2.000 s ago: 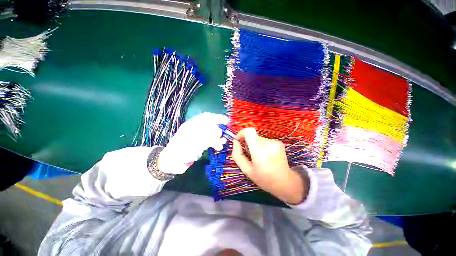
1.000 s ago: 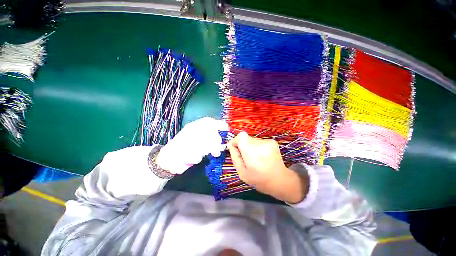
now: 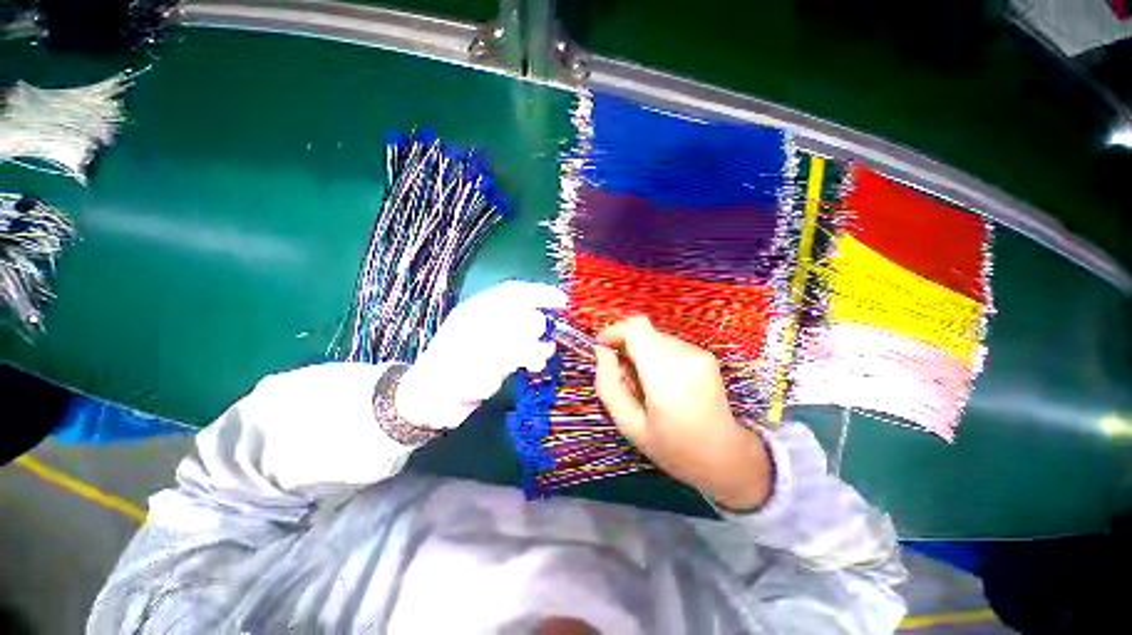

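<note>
My left hand (image 3: 478, 347), in a white glove, holds a small blue connector housing (image 3: 550, 325) at its fingertips. My bare right hand (image 3: 664, 391) is just right of it, with thumb and fingers pinched on thin wires (image 3: 579, 337) that run to the housing. Part-wired harnesses (image 3: 577, 447) lie under and below both hands, their blue housings at the left end. Red wires (image 3: 670, 301) lie just above my right hand, then purple wires (image 3: 670, 236) and blue wires (image 3: 683, 155). My right fingertips are partly hidden.
A harness pile (image 3: 422, 248) fans upright left of my hands. Right of a yellow strip (image 3: 804, 273) lie more red (image 3: 919, 230), yellow (image 3: 900, 298) and pink wires (image 3: 881, 372). White wires (image 3: 56, 124) lie far left. A metal rail (image 3: 745, 112) edges the green table (image 3: 224, 248).
My right hand has moved slightly right and down from the housing, with more wire showing between the hands. The left hand stays nearly in place. The view has shifted slightly.
</note>
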